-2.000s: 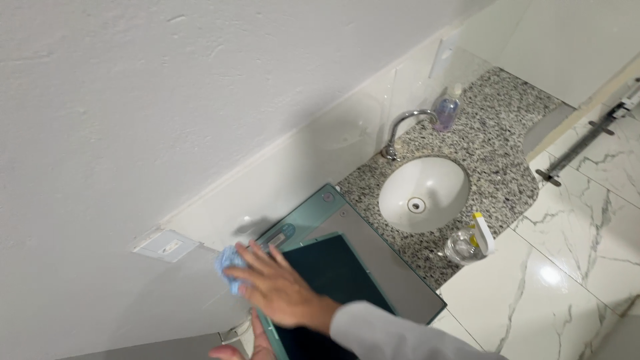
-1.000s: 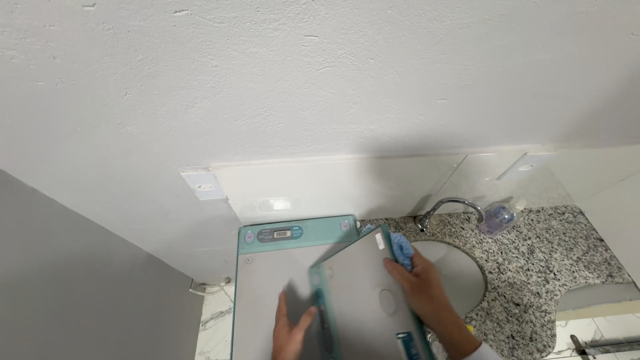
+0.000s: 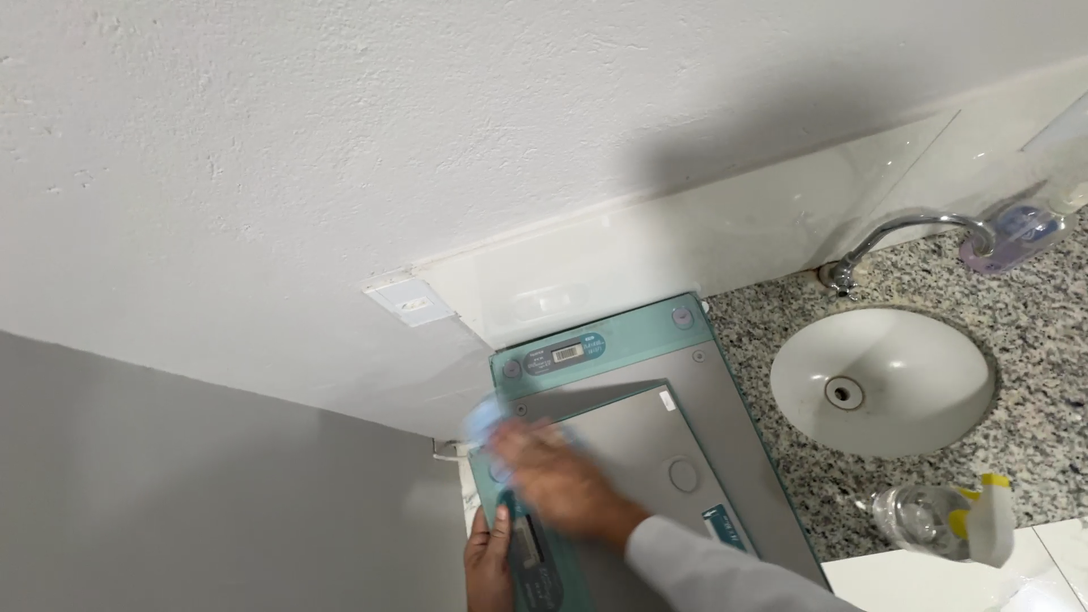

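My left hand (image 3: 490,557) grips the left edge of a smaller flat glass panel (image 3: 625,450), grey with a teal strip and a dark display area. Blurred by motion, my right hand (image 3: 552,476) presses a light blue cloth (image 3: 486,421) at the panel's upper left corner. Beneath lies a larger panel (image 3: 731,399) of the same look, with round pads at its corners and a small display window. It rests beside the sink against the wall tiles. The far lower part of both panels is hidden by my right arm or out of frame.
Right of the panels is a white oval sink (image 3: 884,382) in a speckled granite counter (image 3: 1033,365), with a chrome faucet (image 3: 909,223). A clear spray bottle (image 3: 935,523) stands near the counter's front edge, a purple soap bottle (image 3: 1016,234) at the back. A white wall plate (image 3: 410,299) is at left.
My right hand with the cloth has moved left across the smaller panel, from its right edge to its upper left corner. My left hand now holds the panel's left edge.
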